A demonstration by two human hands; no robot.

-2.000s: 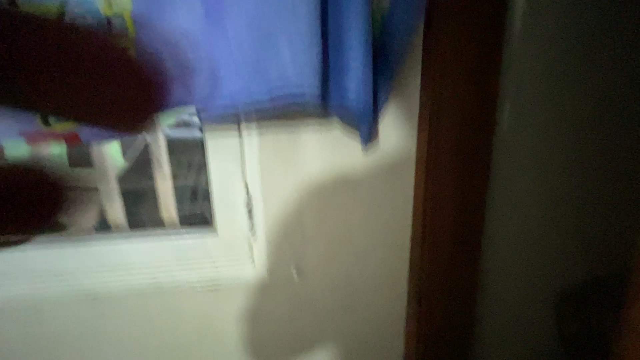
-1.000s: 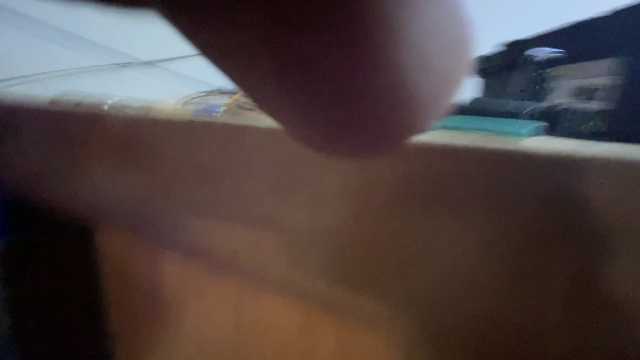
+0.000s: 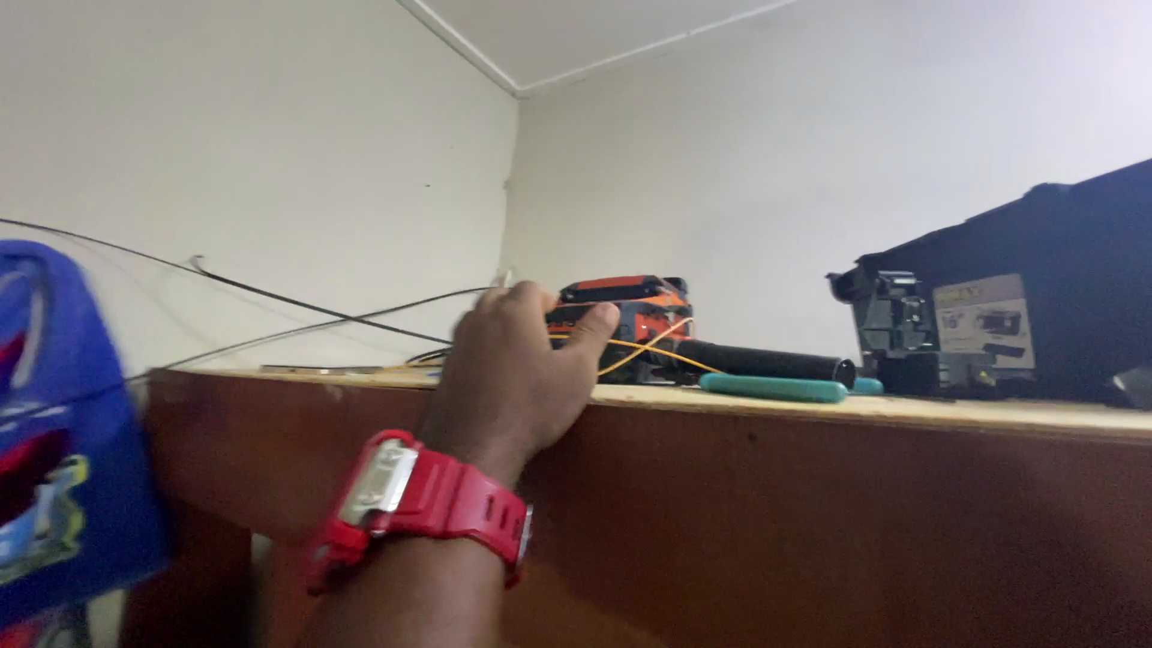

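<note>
My left hand (image 3: 522, 360), with a red watch (image 3: 423, 495) on its wrist, reaches over the front edge of a high wooden top. Its back faces me and the thumb points up on the right. The fingertips are hidden, so I cannot tell whether they grip anything. Just beyond and right of the hand sits an orange and black device (image 3: 630, 315). A thin yellow-orange cable (image 3: 661, 346) loops in front of it. Next to it lie a black tube (image 3: 774, 362) and a teal handle (image 3: 774, 387). My right hand is not in view.
A large black plastic toolbox (image 3: 1062, 297) with a latch and printed label stands at the right. Black cables (image 3: 270, 292) cross at the left before the wall. Blue patterned fabric (image 3: 81, 432) hangs at far left. The brown wooden front (image 3: 765, 522) drops below the top's edge.
The view has swung from a window and curtain to the high wooden top. A blurred hand part covered the top's edge one second ago; now my left hand is beside the orange device.
</note>
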